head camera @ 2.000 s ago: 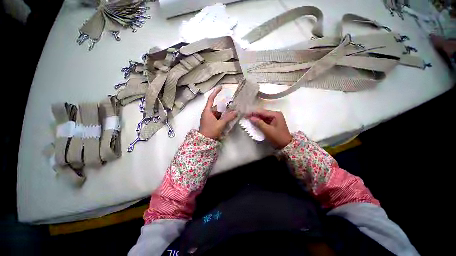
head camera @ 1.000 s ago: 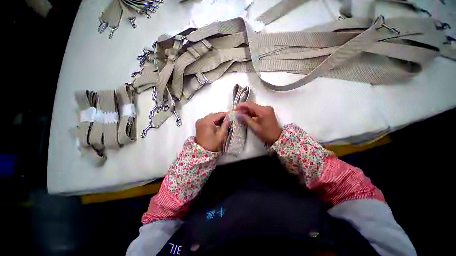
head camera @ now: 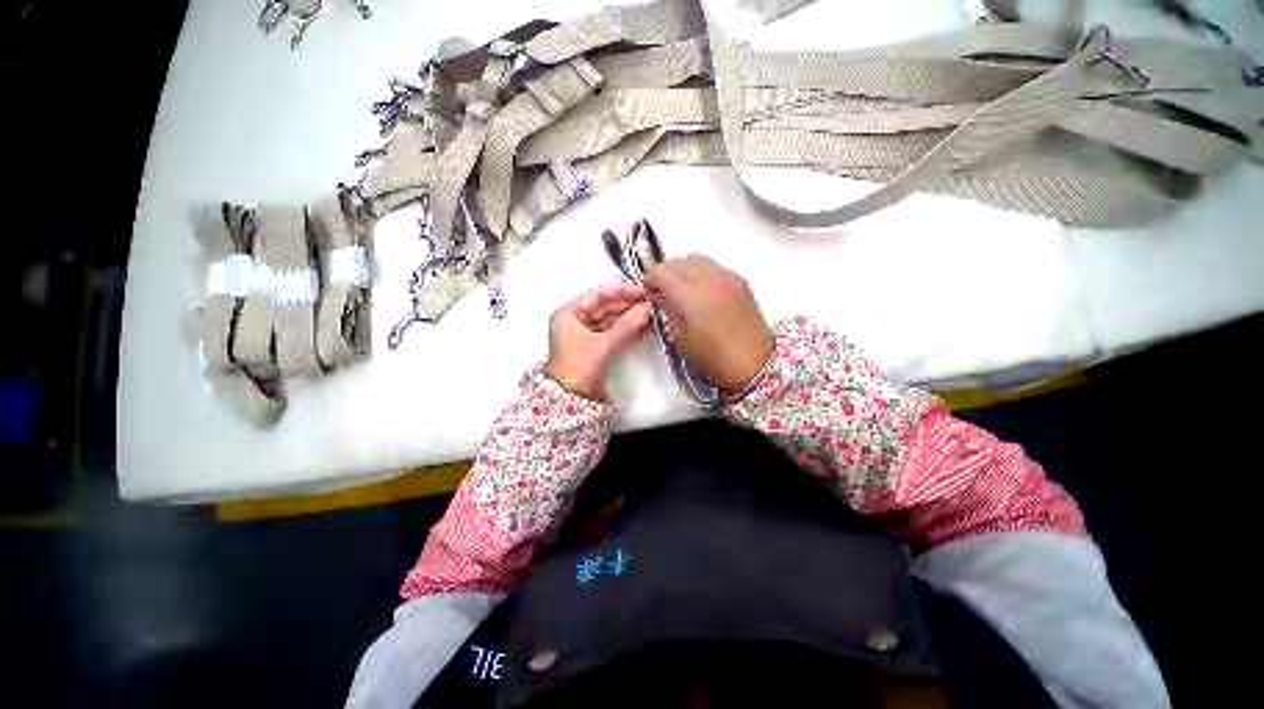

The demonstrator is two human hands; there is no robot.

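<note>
A folded strap bundle [head camera: 641, 252] stands on its edge near the table's front, its looped end pointing away from me and its dark edges showing. My right hand [head camera: 710, 321] is closed round its middle and covers much of it. My left hand [head camera: 599, 337] touches the bundle's left side with thumb and fingertips pinched near the middle. Whether a white band is between the fingers cannot be told. A few finished bundles [head camera: 288, 298] with white bands lie at the left.
A tangled pile of beige straps [head camera: 859, 118] crosses the table behind my hands. Metal hooks [head camera: 402, 330] stick out at its left end. More hooks show at the top left edge. The white table's [head camera: 333, 464] front edge runs just before my apron.
The bundle has tilted, its near end now to the right. My right hand has closed over its side, and my left hand has shifted to its left side. The view has moved slightly.
</note>
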